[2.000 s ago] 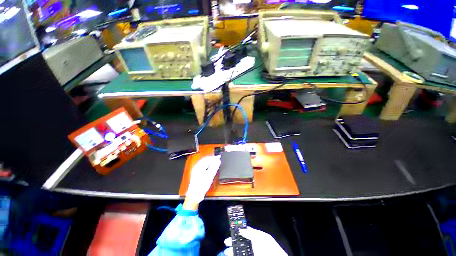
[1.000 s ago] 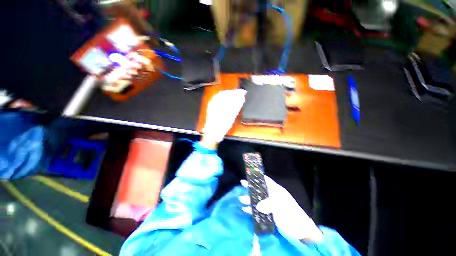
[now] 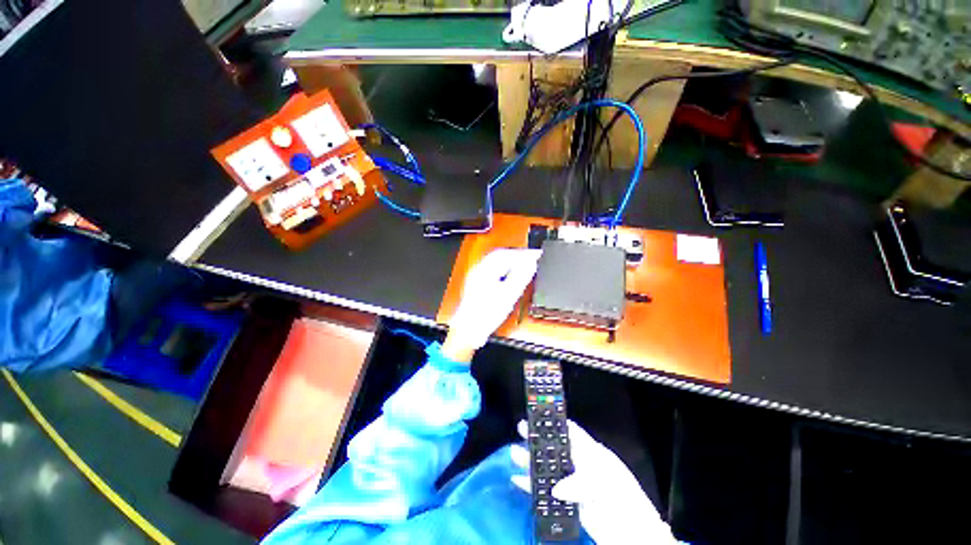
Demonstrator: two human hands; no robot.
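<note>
A flat black set-top box [image 3: 580, 279] lies on the orange-red test fixture board [image 3: 681, 330], against the connector block [image 3: 602, 236] at the board's far edge. My gloved left hand [image 3: 493, 294] is at the box's left side, its fingertips at the box's edge; whether it grips the box is unclear. My gloved right hand [image 3: 602, 488] holds a long black remote control [image 3: 549, 447] upright below the bench edge, with the thumb over its lower buttons. A blue network cable [image 3: 643, 149] arches to the connector block.
An open orange test box [image 3: 301, 170] stands at left. Other set-top boxes lie at left [image 3: 456, 202], back right [image 3: 740, 197] and far right [image 3: 924, 250]. A blue pen [image 3: 763, 285] lies right of the board. A pink-lined bin [image 3: 293, 399] is below. Another person's blue sleeve [image 3: 53, 303] shows at left.
The view has tilted down, so the oscilloscopes have mostly left the picture and the bin and floor show. My left hand stays beside the box; my right hand still holds the remote.
</note>
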